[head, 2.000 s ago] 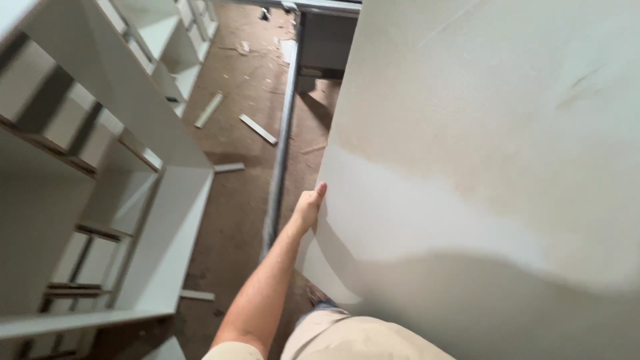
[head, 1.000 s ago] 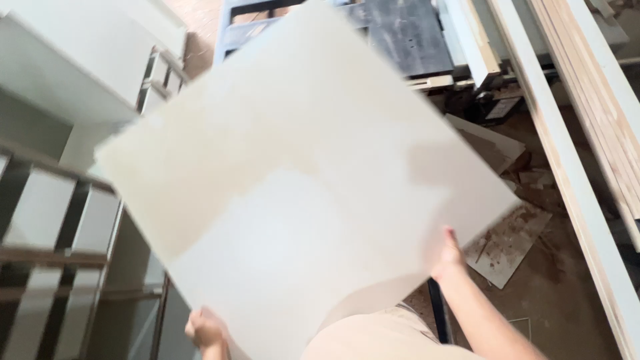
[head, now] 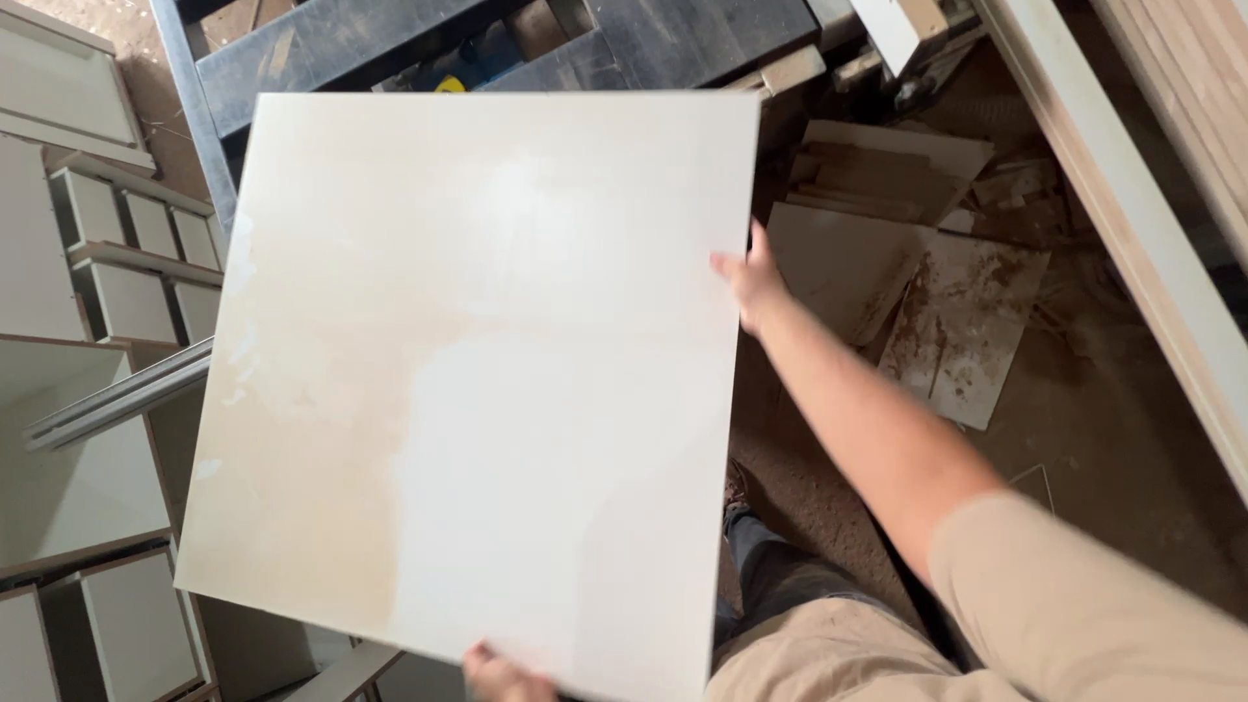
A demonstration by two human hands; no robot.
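A large, nearly square white board [head: 468, 370] with a beige stain down its left part fills the middle of the view, held up between both hands. My right hand [head: 753, 278] grips its right edge, thumb on the face and fingers behind. Low in the view, my left hand [head: 507, 675] grips the bottom edge; most of that hand is cut off or hidden. Behind the board's top edge lies a dark metal machine table [head: 702, 44], with a blue and yellow part showing in a gap.
White cabinet frames with compartments [head: 136, 624] stand at left, beside a metal rail [head: 117, 395]. Stained board offcuts [head: 960, 322] lie on the floor at right. Long pale boards [head: 1121, 214] run along the right side. My foot is under the board's right edge.
The board has turned in my hands from a diagonal position to nearly upright in view. My right hand is now at the right edge, my left at the bottom edge. Two seconds ago only one hand showed.
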